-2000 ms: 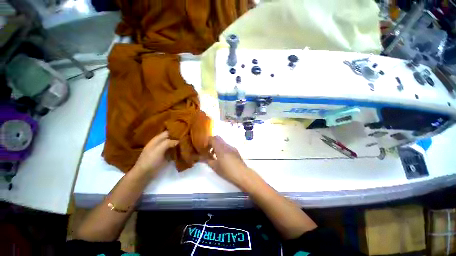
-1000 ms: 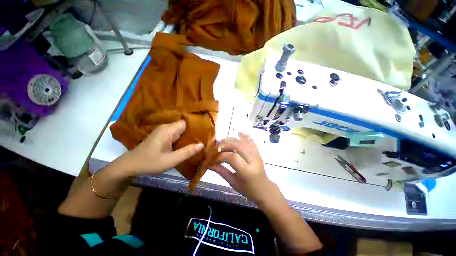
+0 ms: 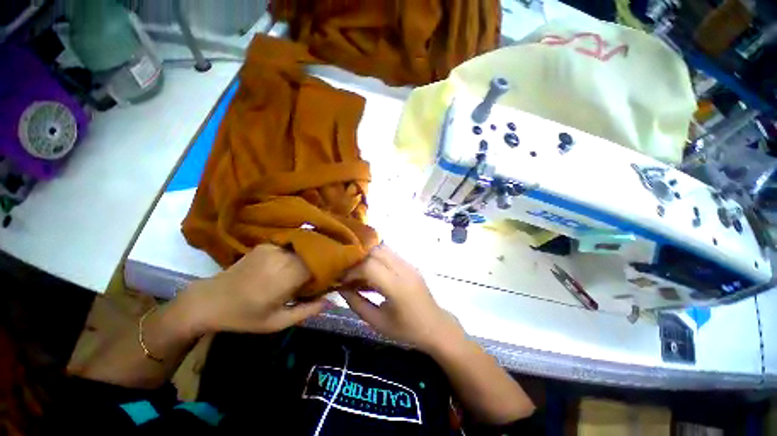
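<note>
A rust-orange garment lies gathered on the white table, left of the sewing machine. My left hand is at the garment's near edge, its fingers partly under a fold and closed on the fabric. My right hand pinches the same edge just to the right, close to my left hand. The fingertips of both hands are partly hidden by the fabric. The presser foot area is lit brightly, and no fabric is under it that I can see.
Thread snips lie under the machine arm. A rust garment heap sits behind. A pale yellow cloth with red lettering is draped behind the machine. A purple machine stands at the left. The table's front edge runs before me.
My left hand has moved from on top of the garment to its near edge, fingers now under a fold. The near fabric is folded over differently. The view has shifted a little.
</note>
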